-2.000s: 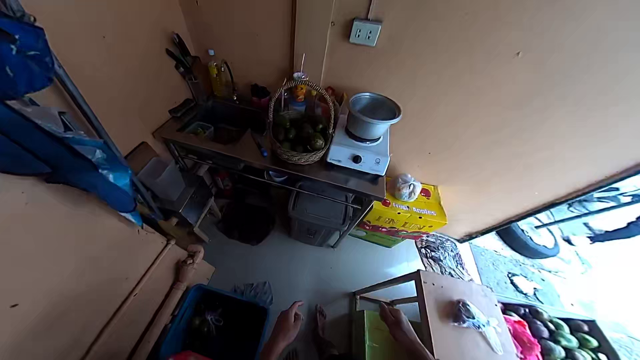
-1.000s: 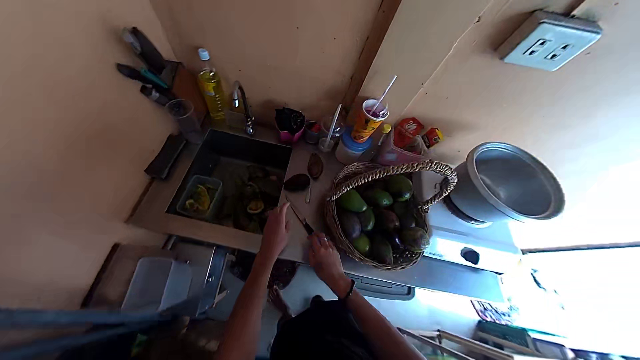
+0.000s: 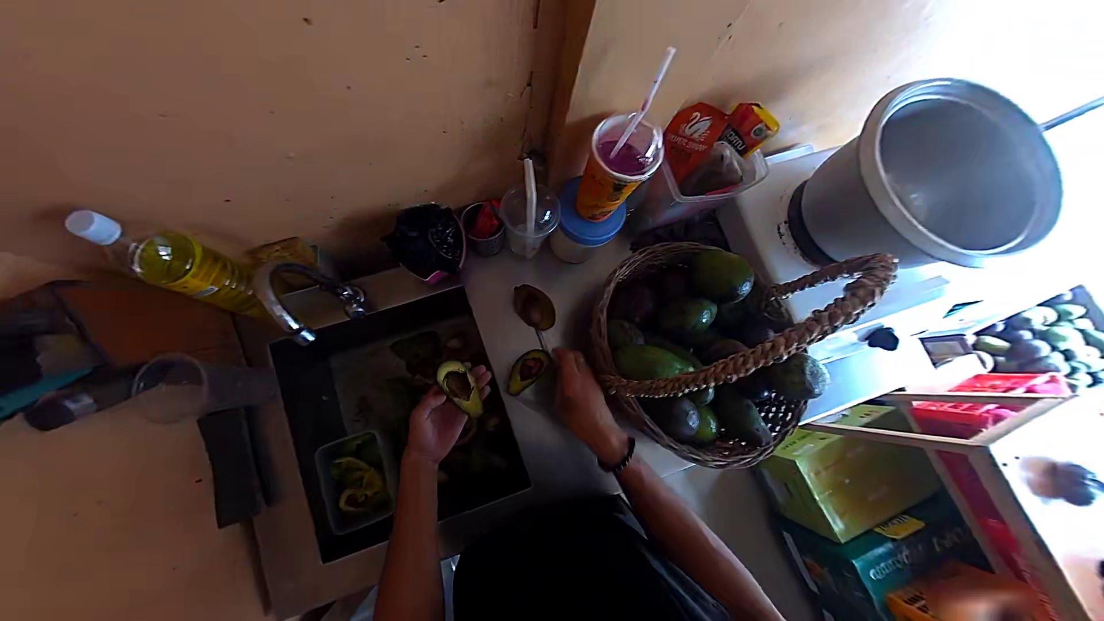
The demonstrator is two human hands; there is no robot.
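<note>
An avocado half [image 3: 460,386] with a hollow in its flesh lies in my left hand [image 3: 438,423], above the black sink [image 3: 513,461]. My right hand [image 3: 582,401] is low over the counter, beside the wicker basket of avocados [image 3: 604,332]. Near its fingertips are another avocado half [image 3: 529,371], cut face up with a brown centre, and a thin metal handle [image 3: 542,339]; whether the fingers grip the handle is hidden. Behind lies a brown oval piece [image 3: 534,307], perhaps avocado skin. A plastic container with yellow-green pieces [image 3: 355,483] sits in the sink.
A faucet [image 3: 285,306] and a yellow liquid bottle [image 3: 185,267] stand behind the sink. Cups, including one with a purple drink [image 3: 617,172], line the wall. At right, a large metal pot [image 3: 923,181] sits on a stove. Boxes [image 3: 849,474] are below right.
The view has come closer to the sink and counter. My left hand, near the sink's edge one second ago, is now over the sink with an avocado half; the knife seen at my hands no longer shows.
</note>
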